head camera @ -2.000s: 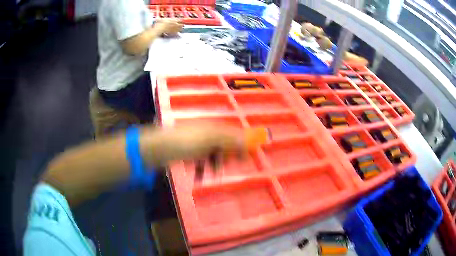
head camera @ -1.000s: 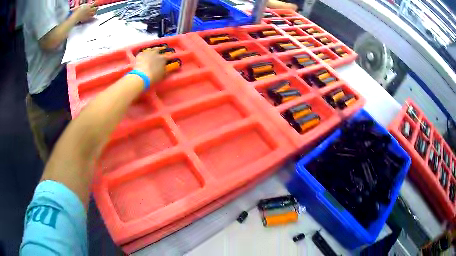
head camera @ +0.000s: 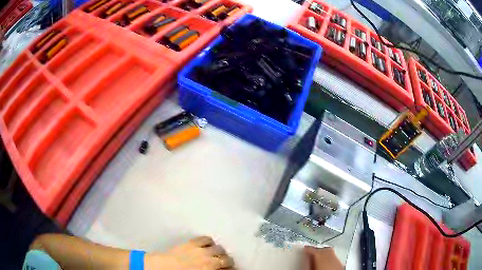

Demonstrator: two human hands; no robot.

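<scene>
My left hand [head camera: 195, 256], with a blue wristband, rests low on the white work sheet [head camera: 174, 195]. Its fingers are bent and partly cut off, so I cannot tell if it holds anything. My right hand [head camera: 323, 258] is blurred and mostly out of frame at the bottom, just below a heap of tiny silver screws [head camera: 283, 234]. A black shell [head camera: 174, 121] and an orange cylinder [head camera: 182, 137] lie side by side on the sheet. A small black block [head camera: 144, 146] lies to their left.
A blue bin [head camera: 238, 118] of black shells stands beyond the sheet. A red compartment tray [head camera: 79, 105] is at left. The silver screw feeder [head camera: 343, 158] stands at right, with a corded black tool [head camera: 368, 240] beside it. More red trays [head camera: 364, 68] are behind.
The view has swung right. My left hand has come back from the red tray to the sheet, and my right hand has appeared. A black shell and small block seen lower on the sheet no longer show.
</scene>
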